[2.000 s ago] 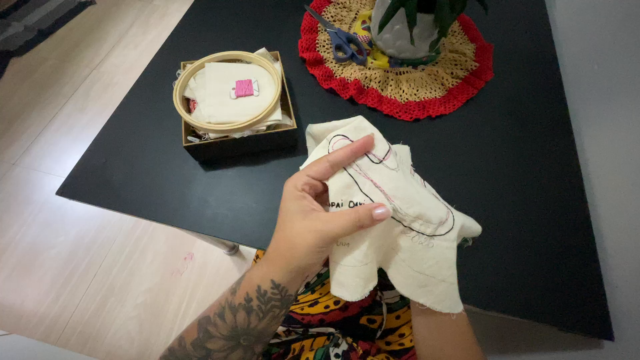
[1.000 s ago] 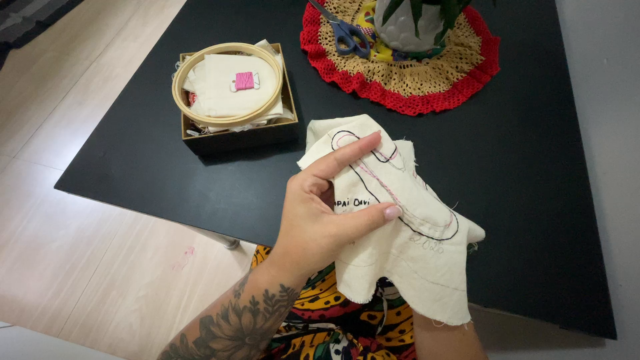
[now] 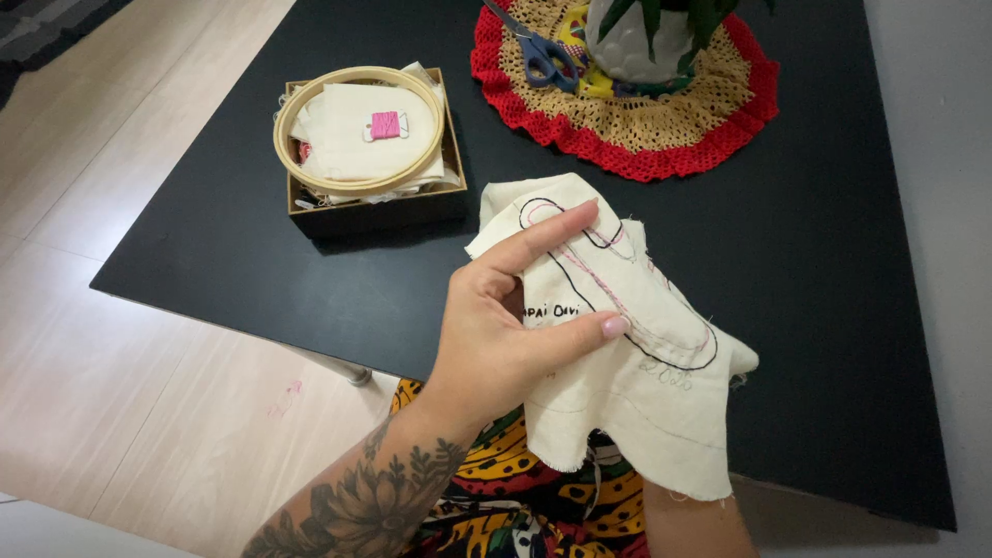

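A cream cotton cloth (image 3: 666, 403) with frayed edges carries a long outline stitched in black, pink stitching and faint pencil lines. Small black lettering and pencil marks are also on it. My left hand (image 3: 508, 318) holds the cloth from the left, index finger and thumb spread flat on its face, the other fingers hidden. My right forearm (image 3: 694, 519) comes up beneath the lower right edge of the cloth, which hides the right hand. Up and to the left, a wooden embroidery hoop (image 3: 283, 128) and a card of pink thread (image 3: 385, 125) lie on fabric in a box.
The open box (image 3: 380, 213) stands on the black table (image 3: 232, 256). A crocheted mat (image 3: 659, 139) with a red border lies at the back, bearing blue-handled scissors (image 3: 546, 62) and a white plant pot (image 3: 639, 39). Patterned fabric (image 3: 535, 473) covers my lap.
The cloth and my left hand keep nearly the same pose. The box, hoop, thread card and scissors have not moved on the table.
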